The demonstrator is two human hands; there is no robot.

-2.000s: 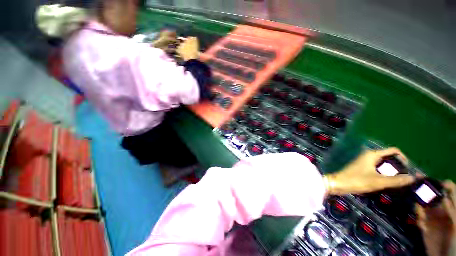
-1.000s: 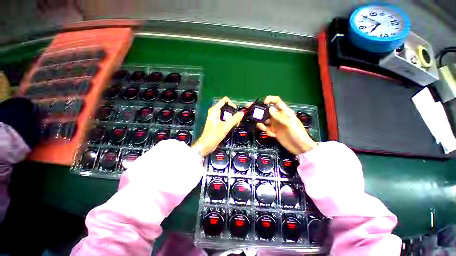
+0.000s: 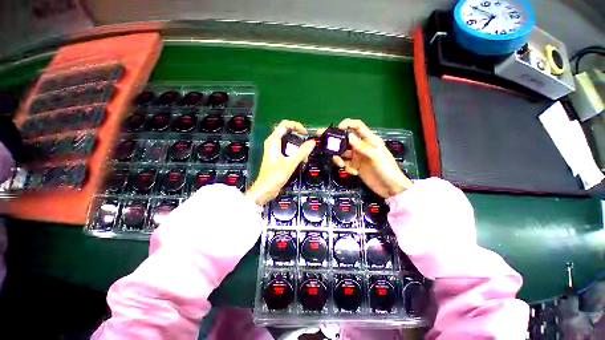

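My left hand (image 3: 275,165) holds a round black unit (image 3: 292,144) with a pale patch showing, above the back edge of the front blister tray (image 3: 262,285). My right hand (image 3: 373,159) holds another black unit (image 3: 335,141) with a bright pale square patch facing up. The two units are side by side. The clear tray holds rows of round black units, most with red marks, some whitened by glare. My hands hide part of its back row.
A second filled blister tray (image 3: 254,99) lies to the left. Beyond it is an orange-red board (image 3: 142,56) with a tray of dark parts. At right are a black mat (image 3: 491,143), a paper slip (image 3: 569,146), a blue clock (image 3: 494,26) and a pale box (image 3: 540,76).
The view has swung from the neighbouring worker at left to the trays in front, then shifted slightly. Both hands keep hold of their units, with pale patches still showing.
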